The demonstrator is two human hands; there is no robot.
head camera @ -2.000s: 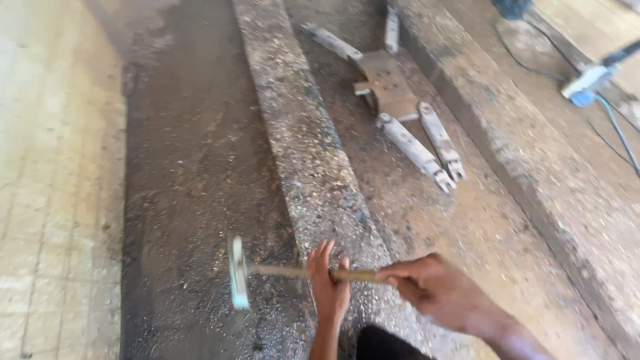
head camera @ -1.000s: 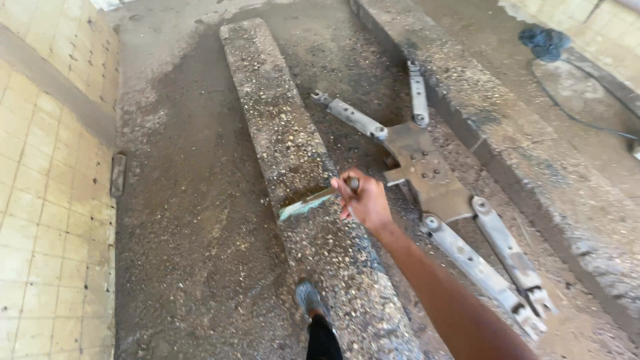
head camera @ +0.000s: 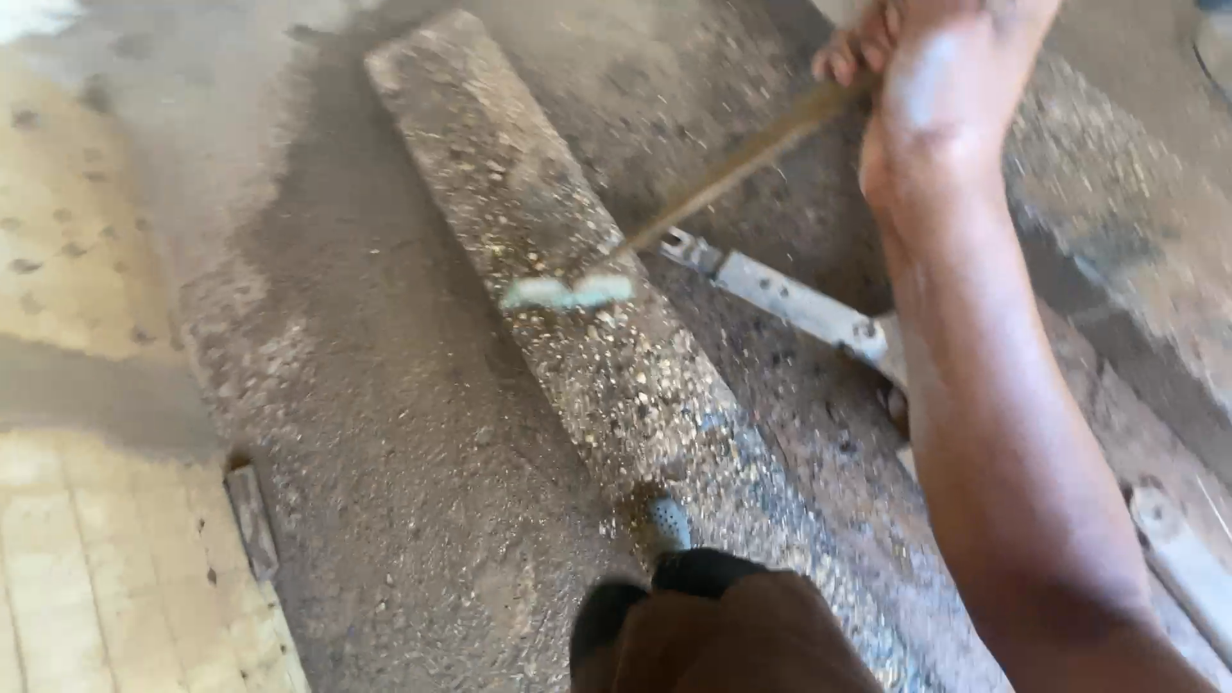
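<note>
My right hand (head camera: pixel 924 67), raised at the upper right, grips the wooden handle (head camera: pixel 751 164) of a broom or brush. Its pale green head (head camera: pixel 568 292) lies across a long raised concrete strip (head camera: pixel 481 144) covered with small pebbly debris. The handle slants down to the left from my hand to the head. My left hand is out of view. The picture is blurred by motion.
A metal lift arm (head camera: pixel 789 300) of a floor-mounted frame lies right of the strip, partly behind my forearm. A small block (head camera: pixel 252 520) rests by the yellow tiled wall (head camera: pixel 115 577). My shoe (head camera: pixel 669 523) is on the strip.
Two seconds ago both my hands were at the handle; now only my right hand shows on it. The green head has moved farther up the raised strip since one second ago.
</note>
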